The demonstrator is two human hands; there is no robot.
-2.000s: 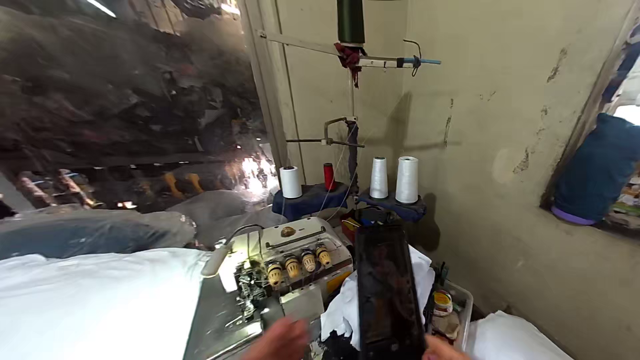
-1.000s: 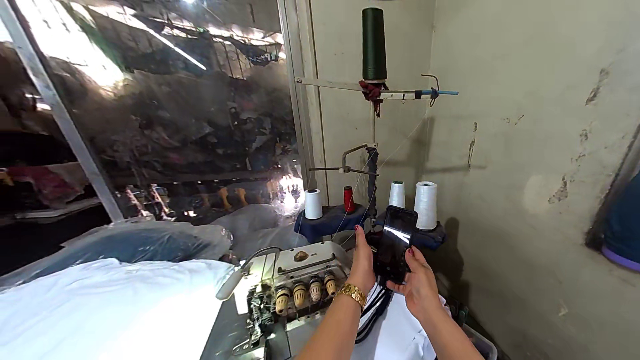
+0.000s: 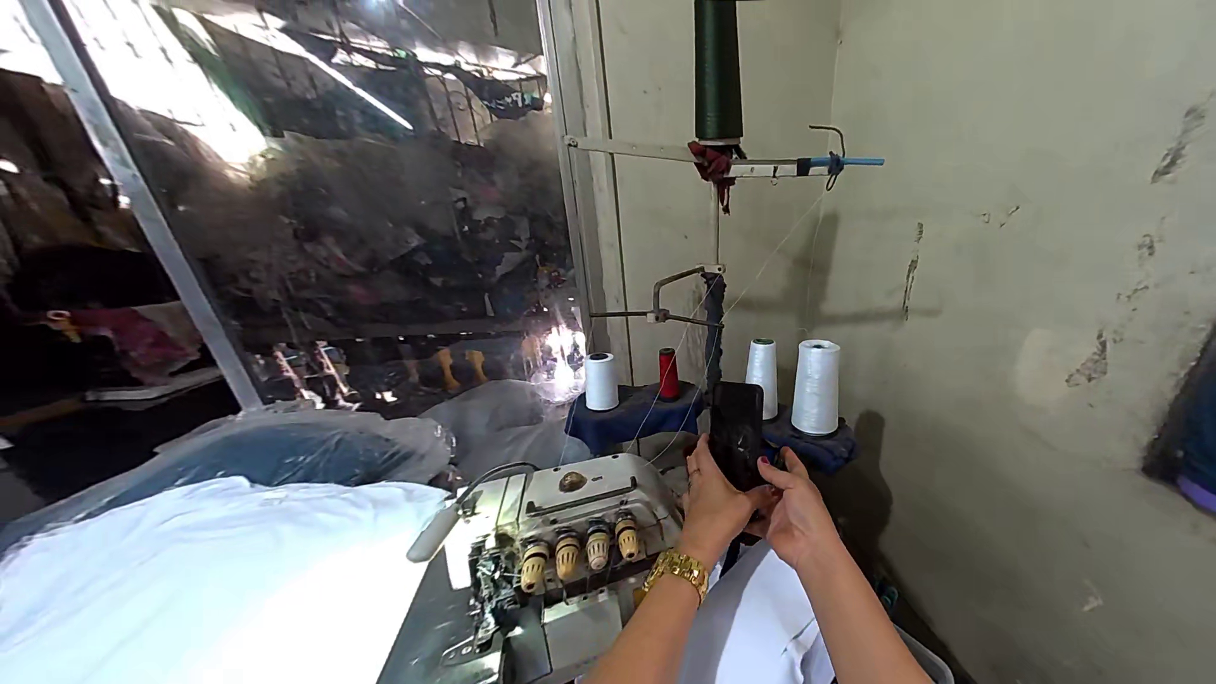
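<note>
A dark smartphone (image 3: 736, 432) stands nearly upright between my two hands, just beyond the right end of an overlock sewing machine (image 3: 589, 494). My left hand (image 3: 714, 503), with a gold-coloured watch or bracelet at the wrist, grips its lower left side. My right hand (image 3: 796, 505) holds its lower right edge, the fingers of both hands close together. White fabric (image 3: 760, 617) lies under my forearms. Behind the phone are cones of white thread (image 3: 815, 388) and a small red spool (image 3: 669, 374). The phone's lower end is partly hidden by my fingers.
A thread stand carries a dark green cone (image 3: 717, 76) above the machine. White cloth (image 3: 218, 579) covers the left side, beside plastic-wrapped material (image 3: 313, 451). A metal-framed clear sheet (image 3: 142, 199) rises at the left, and a stained wall (image 3: 1026, 285) stands at the right.
Two seconds ago the phone was near and low, with my left hand away from it at the machine's front. Now both hands hold it farther off, by the thread cones. The view has shifted.
</note>
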